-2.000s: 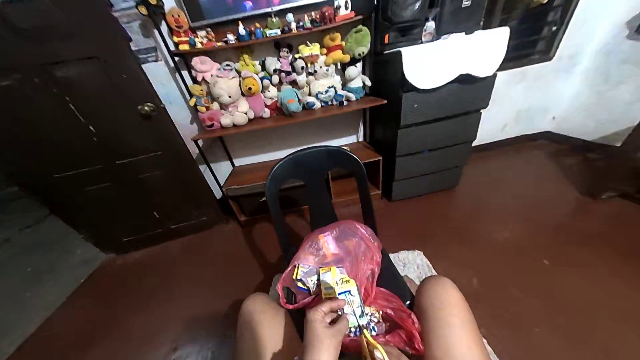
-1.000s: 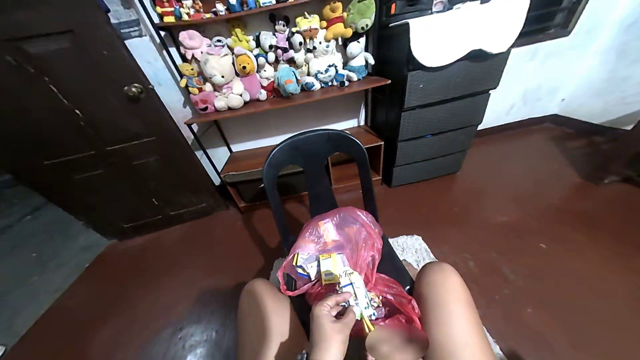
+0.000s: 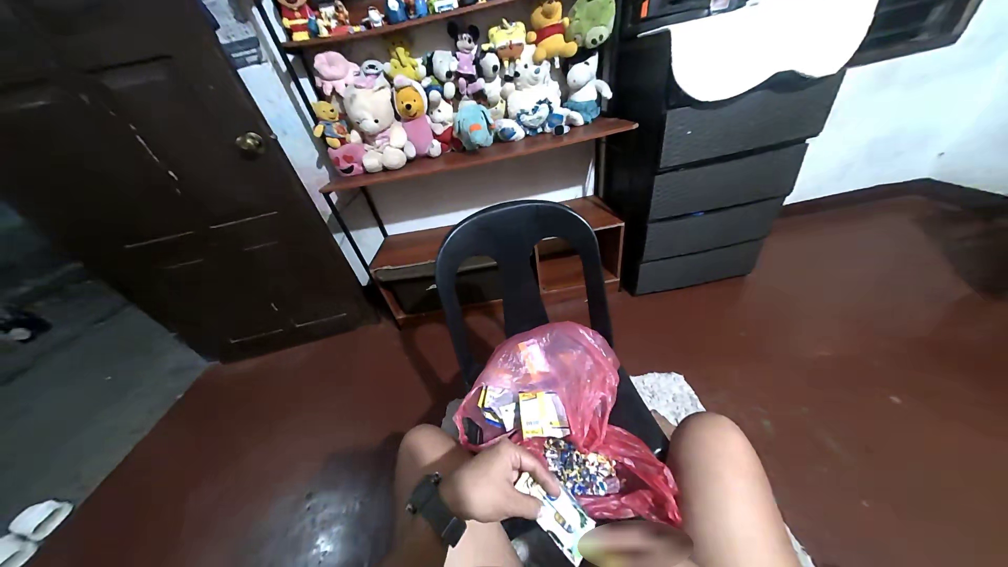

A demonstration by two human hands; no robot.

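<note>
My left hand [image 3: 500, 482], with a dark watch on its wrist, pinches a small white printed packet [image 3: 564, 521] between thumb and fingers. At the packet's lower right end is my right hand [image 3: 636, 543], blurred by motion; a yellowish thing shows by its fingers, and its grip is unclear. Just above the hands, a translucent red plastic bag [image 3: 579, 370] rests on the seat of a black plastic chair [image 3: 516, 236]. Yellow and white small boxes [image 3: 542, 414] show in it. Many small blue, yellow and white pieces [image 3: 581, 469] lie in the bag's open lower part.
My bare knees stand on both sides of the chair. Behind it are a wooden shelf [image 3: 480, 161] with plush toys and a dark drawer cabinet [image 3: 717, 189]. A dark door [image 3: 165, 173] is at the left. A pale mat [image 3: 668, 396] lies under the chair.
The yellow-handled thing seen by my hands in the earlier frames now shows only as a blurred yellow patch. The view has tilted downward from the first frame.
</note>
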